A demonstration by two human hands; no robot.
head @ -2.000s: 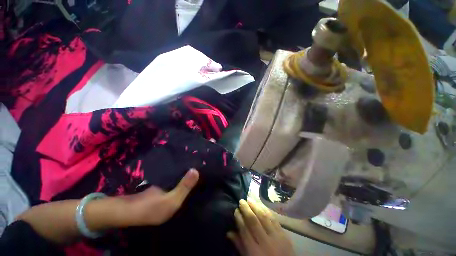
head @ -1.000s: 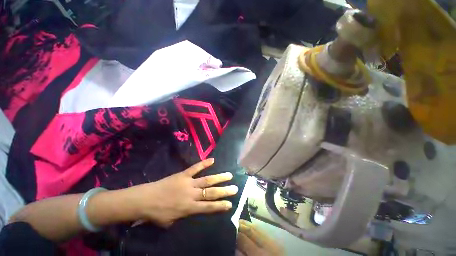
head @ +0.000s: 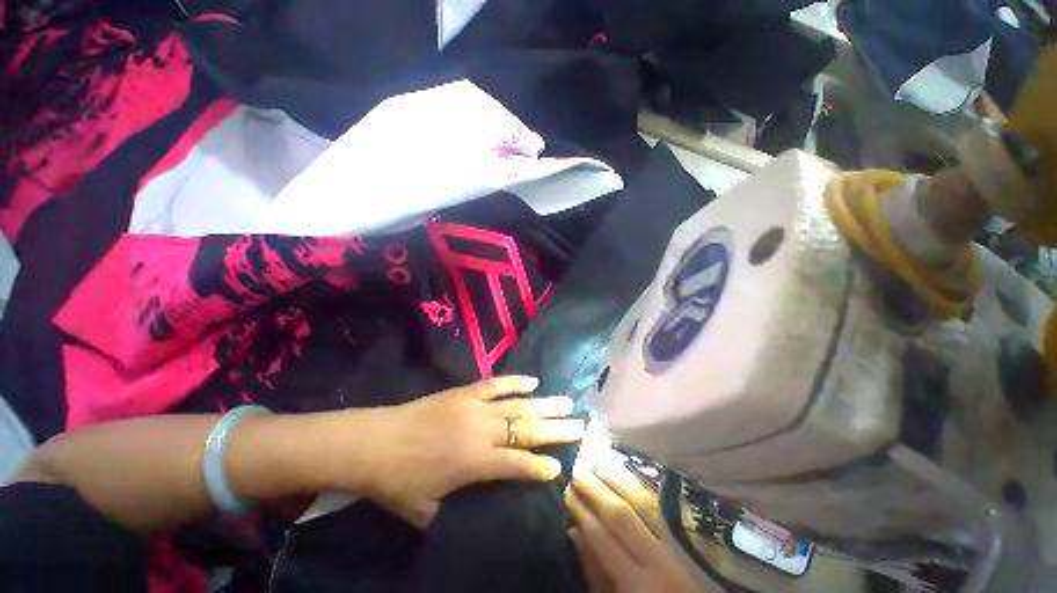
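The black garment panel (head: 359,313) with hot-pink splatter and a pink angular emblem lies left of the sewing machine head (head: 742,324). A white flap (head: 417,162) lies folded across it. My left hand (head: 475,446) lies flat on black cloth (head: 487,533) just left of the machine head, fingers slightly apart and pointing right, with a ring and a pale bangle. My right hand (head: 620,527) is partly cut off by the bottom edge; its fingertips lie at the cloth's right edge, and its grip is unclear. The machine head hides the needle area.
A smartphone (head: 772,544) lies right of my right hand, below the machine head. A yellow band (head: 887,238) is coiled round the post on the head. Dark cloth (head: 719,58) is heaped behind. Pink and black cloth (head: 104,116) lies at the far left.
My left hand has flattened and moved right across the cloth. The pink emblem has come into fuller view. The view has shifted, showing the head's end face with its blue sticker.
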